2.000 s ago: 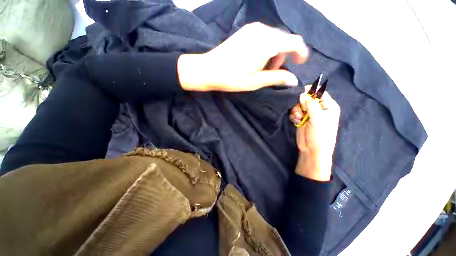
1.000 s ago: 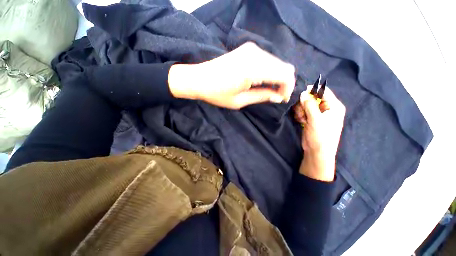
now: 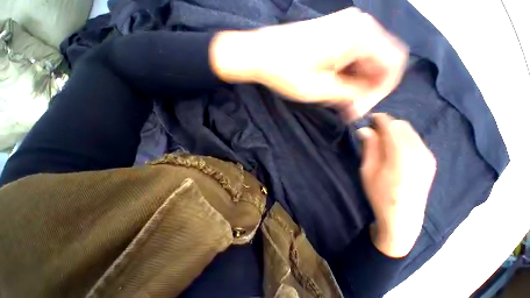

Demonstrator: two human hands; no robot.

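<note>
A dark navy garment [image 3: 302, 169] lies spread and creased in front of me, with a broad double-layer band [image 3: 465, 87] along its right edge. My left hand [image 3: 319, 58] is blurred, its fingers curled down, with the thumb and fingertips meeting the cloth beside my right fingertips. My right hand [image 3: 398, 174] pinches a small raised bit of the garment between thumb and finger. The yellow-handled snips and the pale-printed label do not show now.
The white table [image 3: 494, 52] curves around the right side. Pale green bundles [image 3: 29, 87] stand at the upper left. My brown corduroy garment [image 3: 157, 233] covers the lower left. Some dark and coloured items [image 3: 514, 265] show at the lower right edge.
My left hand has moved right, close to my right fingertips. My right hand has moved slightly right and down, and the snips' blades no longer show. The label is now out of sight.
</note>
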